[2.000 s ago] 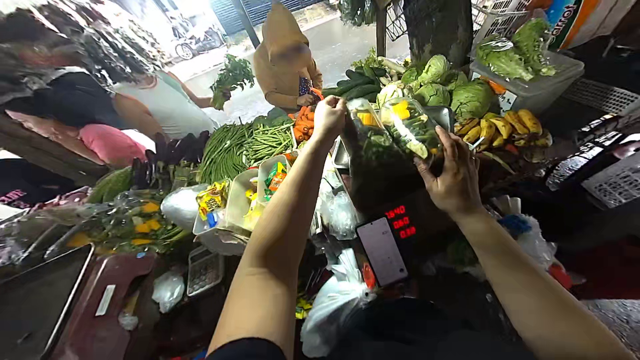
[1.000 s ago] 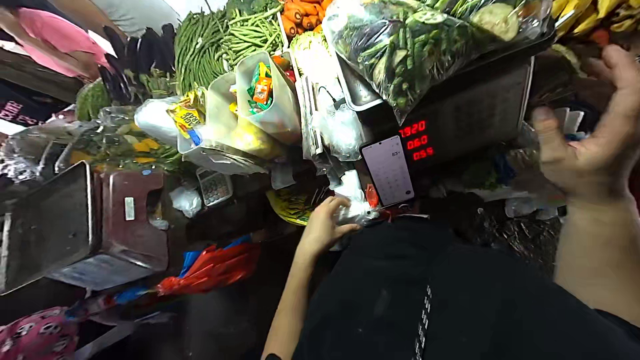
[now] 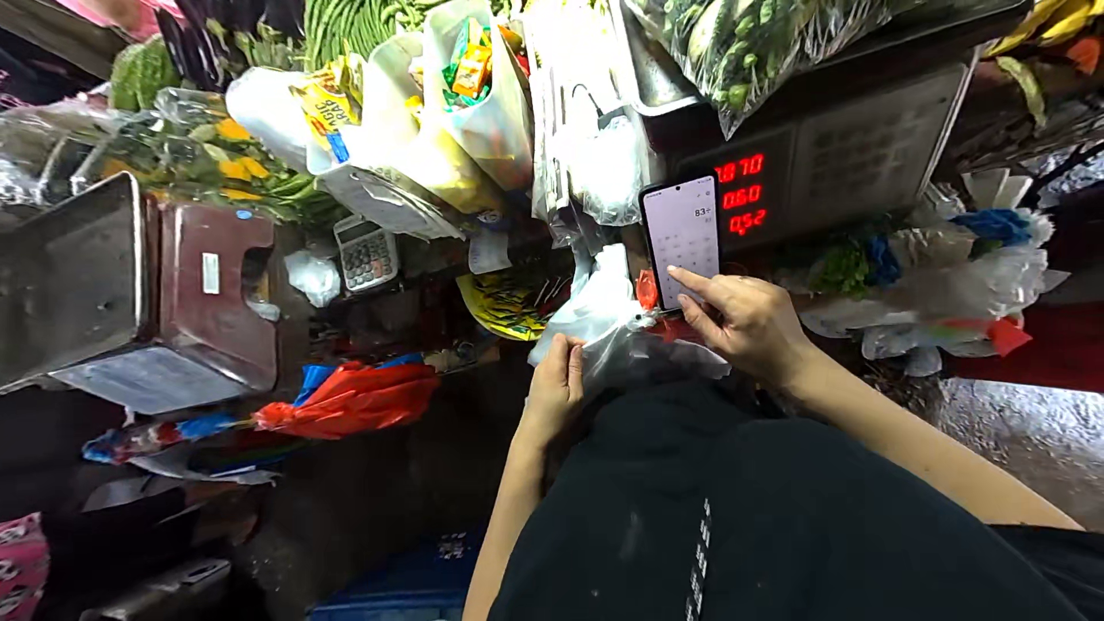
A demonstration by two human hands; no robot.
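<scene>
My right hand [image 3: 742, 323] has its index finger on the lower screen of a smartphone [image 3: 681, 228], which shows a calculator and leans at the scale's left side. My left hand [image 3: 556, 384] pinches the edge of a thin white plastic bag [image 3: 595, 302] between thumb and fingers. The digital scale [image 3: 828, 155] has a lit red display. On its metal tray [image 3: 660, 90] lies a clear plastic bag of green vegetables [image 3: 742, 52]. A small red object [image 3: 646, 289] sits between the white bag and the phone.
Plastic containers with packets [image 3: 483, 112] stand behind the bags. To the left are a desk calculator [image 3: 366, 254], a dark red plastic box [image 3: 220, 293] and red plastic bags [image 3: 354, 401]. More plastic bags [image 3: 957, 276] hang at the right, with bananas [image 3: 1044, 26] above.
My right hand has come from the open air at the right to the phone screen. My left hand is still at the white bag. Two seconds ago both hands were up at the vegetables; the view has since tilted down.
</scene>
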